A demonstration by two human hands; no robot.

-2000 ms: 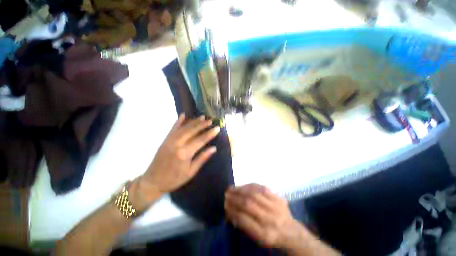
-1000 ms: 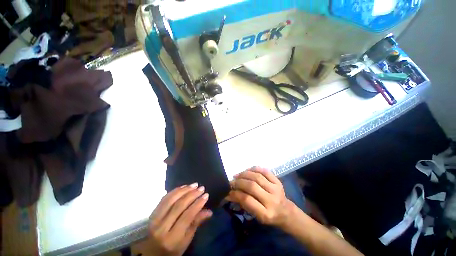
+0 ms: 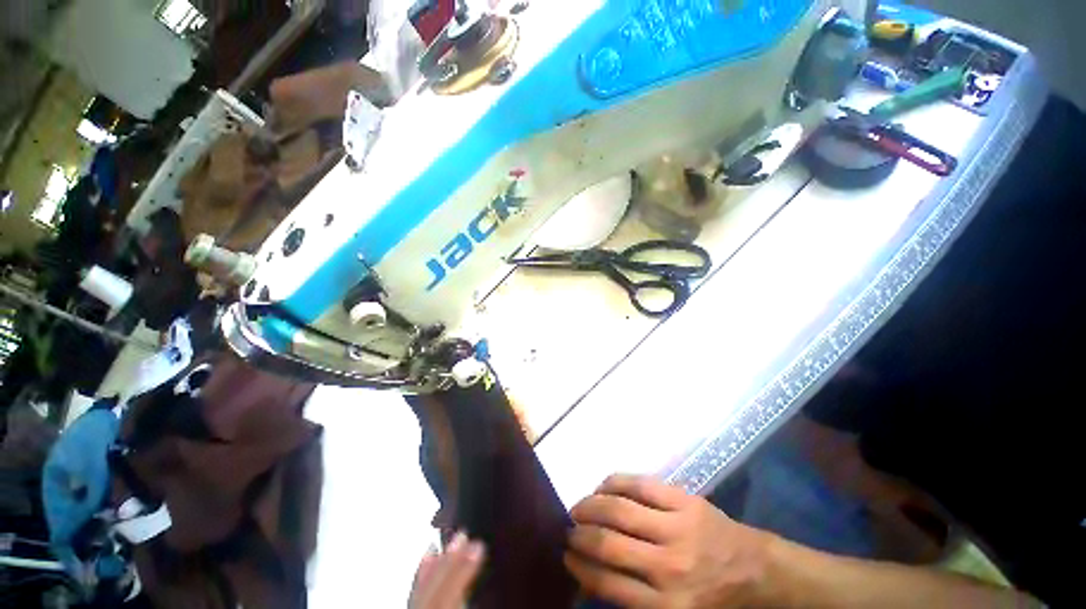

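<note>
A dark brown and black fabric piece (image 3: 506,500) runs from under the left end of the white and blue sewing machine head (image 3: 393,286) down to the table's front edge. My left hand (image 3: 448,576) is cut off by the bottom edge; only blurred fingers show, at the piece's left side, and its grip is unclear. My right hand (image 3: 655,541) is closed on the right edge of the fabric piece near the table's front edge. The needle area is partly hidden by the machine head.
Black-handled scissors (image 3: 649,268) lie under the machine arm. A black round disc (image 3: 852,161) and red-handled (image 3: 915,151) and green-handled (image 3: 923,92) tools lie at the table's right end. Brown cut panels (image 3: 226,476) are piled left. A brown fabric heap (image 3: 286,131) lies behind.
The view has turned and shifted, so the machine appears tilted. My left hand was on the fabric near the needle, then at its lower end; now it is mostly out of view. My right hand stays at the fabric's edge.
</note>
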